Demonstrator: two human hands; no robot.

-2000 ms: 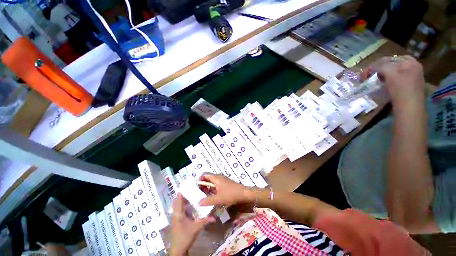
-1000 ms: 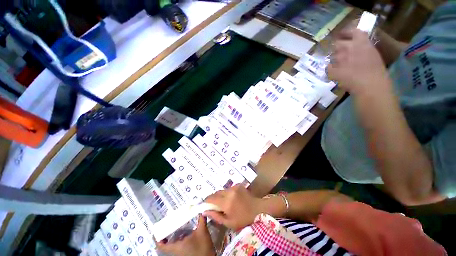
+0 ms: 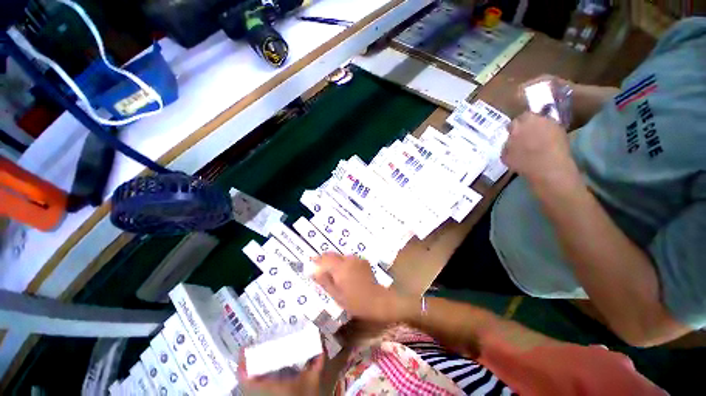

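Observation:
My left hand (image 3: pixel 282 379), cut off by the bottom edge, holds a small white box (image 3: pixel 283 353) with a plain face up. My right hand (image 3: pixel 352 288) reaches from the right over the row of white boxes (image 3: pixel 280 283), its fingertips at a box edge. Its thumb and grip are hidden. The boxes overlap in a long diagonal row; the nearer ones show round icons, and farther ones (image 3: pixel 410 166) show black barcodes.
A person in a grey shirt (image 3: pixel 646 147) at the right holds a wrapped white box (image 3: pixel 540 98). A dark fan (image 3: pixel 170 203) hangs over the green belt (image 3: pixel 341 116). Brown cardboard (image 3: pixel 422 267) lies under the row. The shelf (image 3: pixel 209 85) holds a drill, blue holder and orange item.
My right hand has left the box it held together with my left hand and moved up to the row. My left hand keeps a box. The neighbour's two hands have come together around a box.

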